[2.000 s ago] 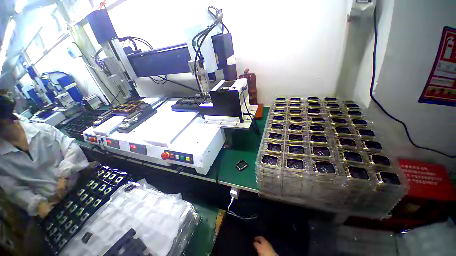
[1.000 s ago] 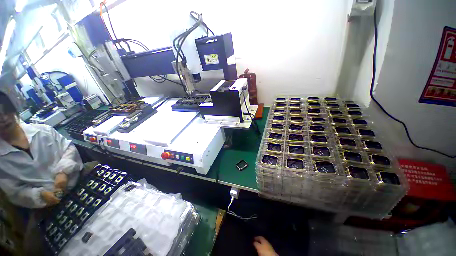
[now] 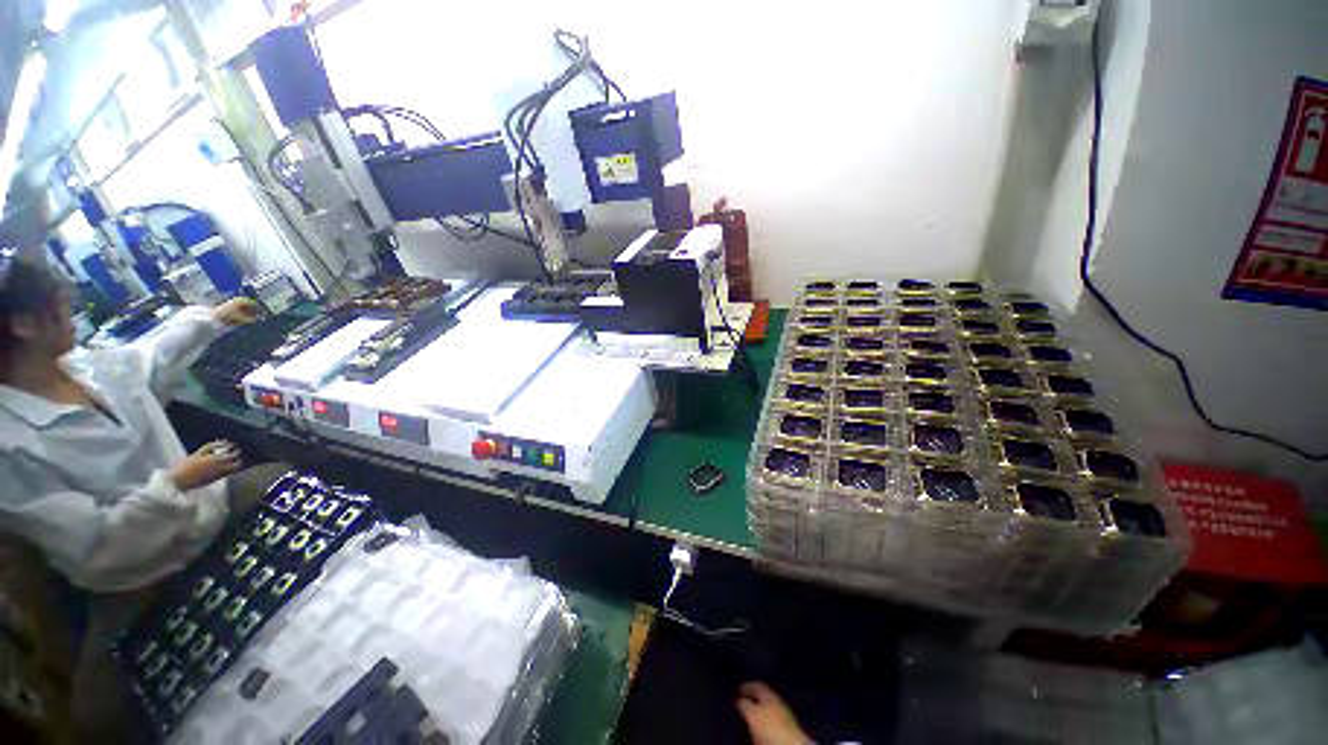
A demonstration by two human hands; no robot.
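My right hand [image 3: 772, 716] shows small at the bottom edge, cut off, low over the dark area below the bench; whether it holds anything cannot be told. My left hand is out of the picture. A white blister tray [image 3: 423, 611] lies at the front left, with a small dark square module [image 3: 255, 683] in it. A black fixture [image 3: 372, 709] lies on its near part, cut off by the bottom edge. A loose dark square part [image 3: 706, 477] lies on the green mat.
A tall stack of clear trays [image 3: 932, 560] with gold-edged dark squares stands right. The benchtop robot [image 3: 583, 422] stands behind with fixtures on its platform. A seated person [image 3: 95, 451] is at left beside a black tray [image 3: 219, 611]. A thin cable [image 3: 673, 590] hangs at the bench edge.
The seated person's hands have come apart, one reaching up to the bench, and the head has turned. The robot's head has shifted left since two seconds ago. My right hand has not visibly moved.
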